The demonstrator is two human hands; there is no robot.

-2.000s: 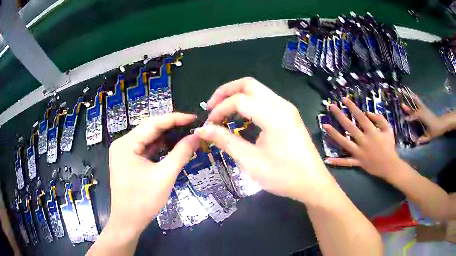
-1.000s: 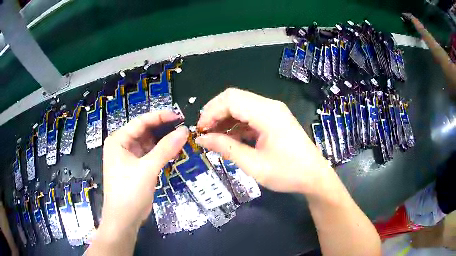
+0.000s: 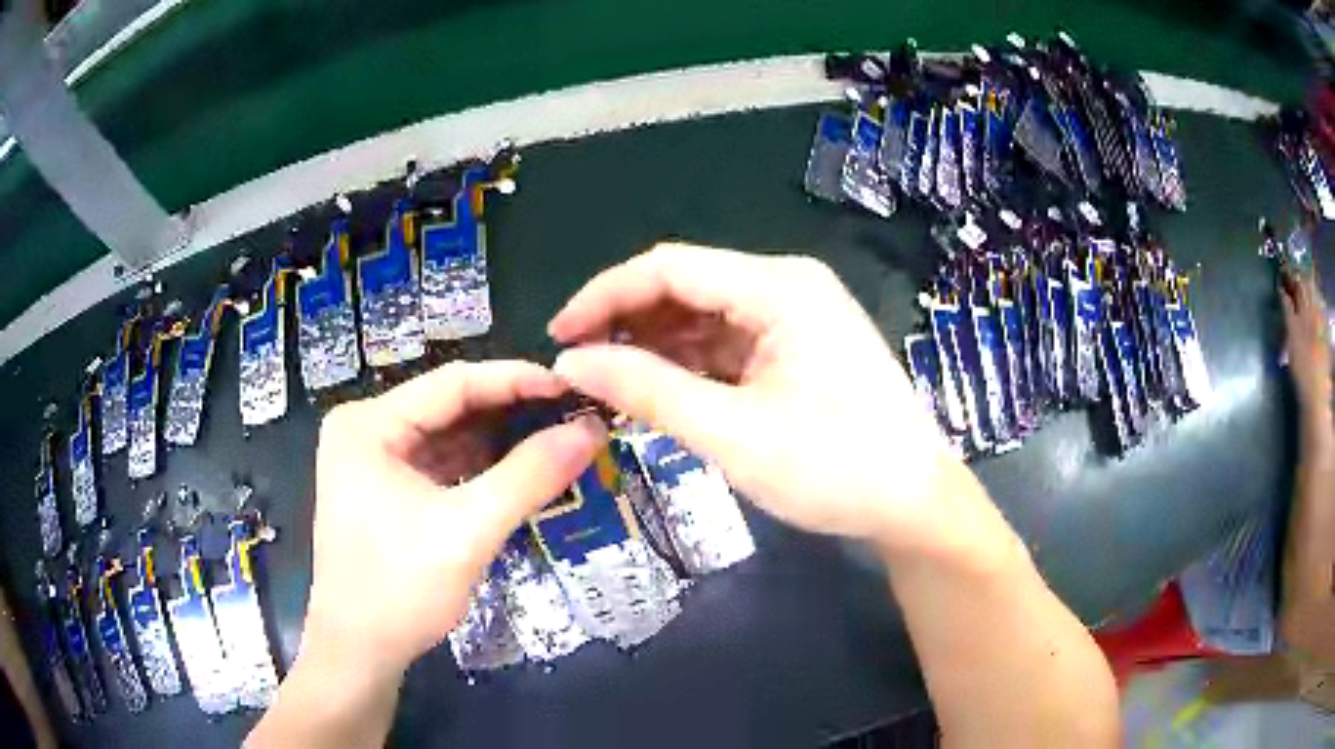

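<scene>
A phone mainboard [image 3: 600, 563], blue above and silver below, lies tilted on a small fan of boards under my hands. Its orange flex cable [image 3: 606, 465] runs up beneath my fingers. My left hand [image 3: 425, 490] has thumb and forefinger at the board's top end. My right hand [image 3: 747, 388] has thumb and forefinger close together just above, by my left fingertips. The fingers hide the board's top end and any small part there. I cannot tell which fingertips grip it. Another board [image 3: 700, 512] lies just right of it, partly under my right hand.
Spaced boards [image 3: 325, 329] lie slanted in two rows at left. Tight rows of boards [image 3: 1010, 351] lie at right, with more behind. A pale rail [image 3: 615, 110] borders the dark bench, with a grey post [image 3: 88, 147] at upper left. Another person's arm [image 3: 1307, 439] is at the right edge.
The worked board has turned a little more upright between my hands, and my fingers now cover its top end. The other person's hands have left the right-hand boards.
</scene>
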